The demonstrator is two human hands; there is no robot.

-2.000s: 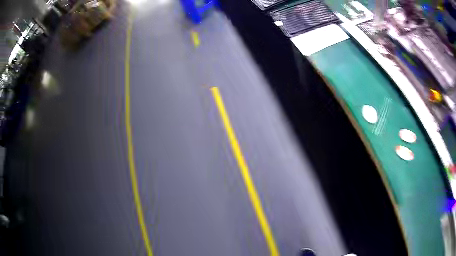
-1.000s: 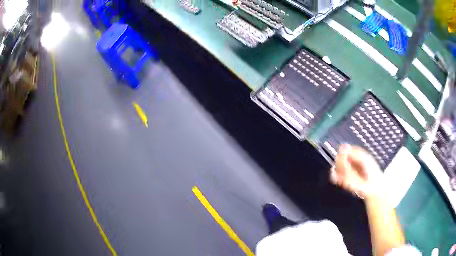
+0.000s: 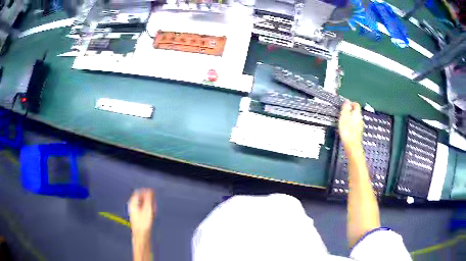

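My right hand (image 3: 350,121) is over the bench with its fingers closed at the right end of grey fixture bars (image 3: 306,87). The bars fan out to the left from the fingers; how many are gripped is too blurred to tell. A pale row of bars (image 3: 278,134) lies just below them. One light bar (image 3: 124,108) lies alone on the green bench, left of centre. My left hand (image 3: 141,206) is low, in front of the bench edge and over the floor. It looks curled and shows nothing in it, but it is blurred.
Two black parts trays (image 3: 375,153) (image 3: 416,158) stand at the right. A brown-orange bar fixture (image 3: 189,43) is on a white base plate (image 3: 117,63) with a red button. A black device (image 3: 35,84) is at the left. A blue stool (image 3: 53,171) stands below the bench edge.
The view has turned from the aisle to the bench. My right hand has moved from the parts trays to the grey bars. My left hand has come into view.
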